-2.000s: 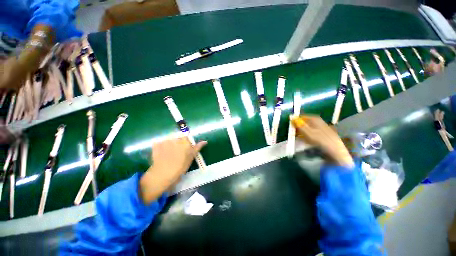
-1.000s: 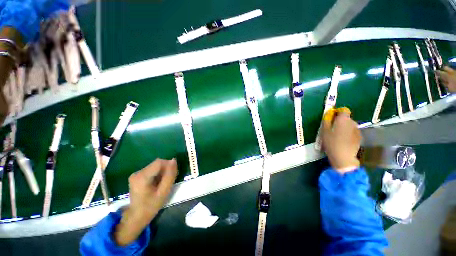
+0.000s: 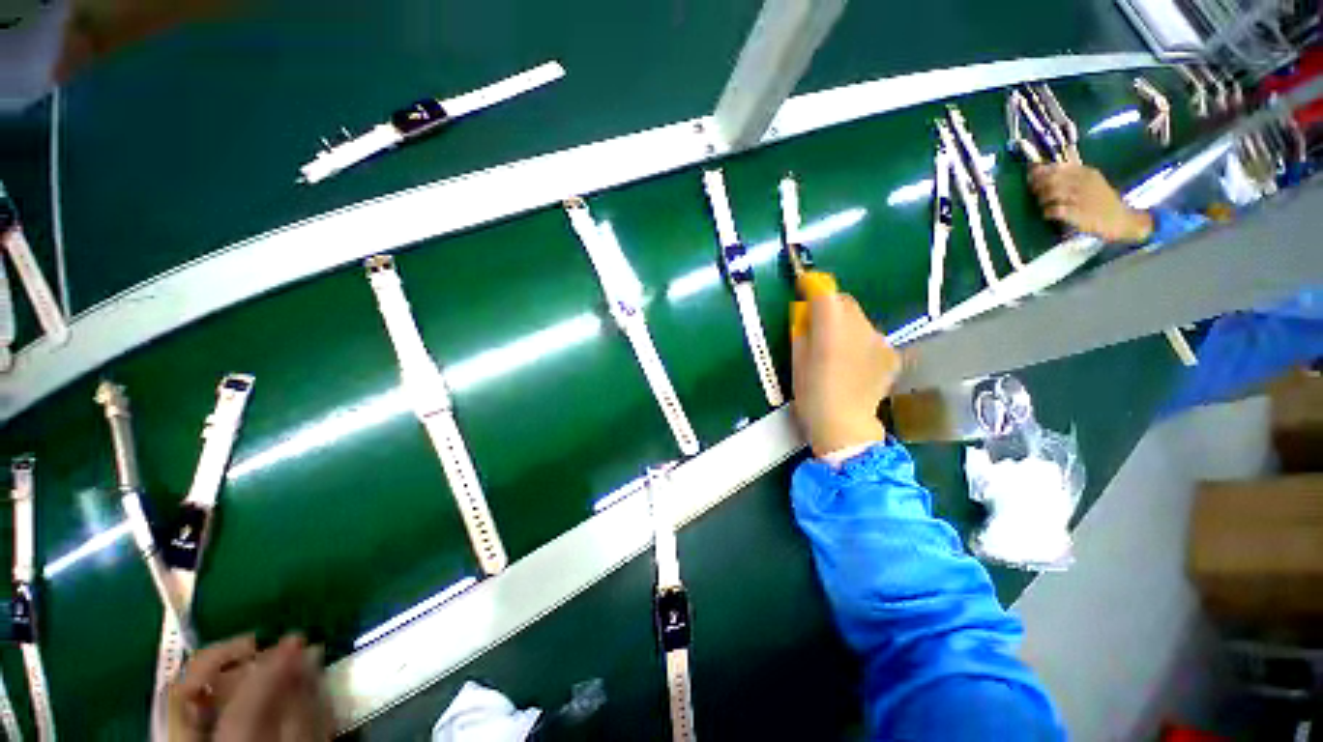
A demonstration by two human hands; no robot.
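Observation:
Smartwatches with pale straps lie spaced across the green conveyor belt (image 3: 544, 392). My right hand (image 3: 842, 363), with yellow finger cots, is closed over the lower part of one smartwatch (image 3: 792, 218), hiding that part. My left hand (image 3: 254, 696) is blurred and cut off by the bottom edge at lower left, beside the lower ends of two crossed watches (image 3: 186, 534); its grip is unclear. Another watch (image 3: 672, 616) lies display up on the near bench, its upper strap end over the near rail (image 3: 718, 471).
A white piece (image 3: 483, 716) and a clear scrap (image 3: 583, 699) lie on the near bench. A crumpled clear bag (image 3: 1027, 500) is at its right end, by a small box (image 3: 933, 413). Another person's hand (image 3: 1081, 200) touches watches farther right. A post (image 3: 776, 73) stands at the far rail.
The view has shifted right, so belt and watches sit farther left. My left hand is lower and farther left. Since the oldest frame, a watch has appeared on the near bench.

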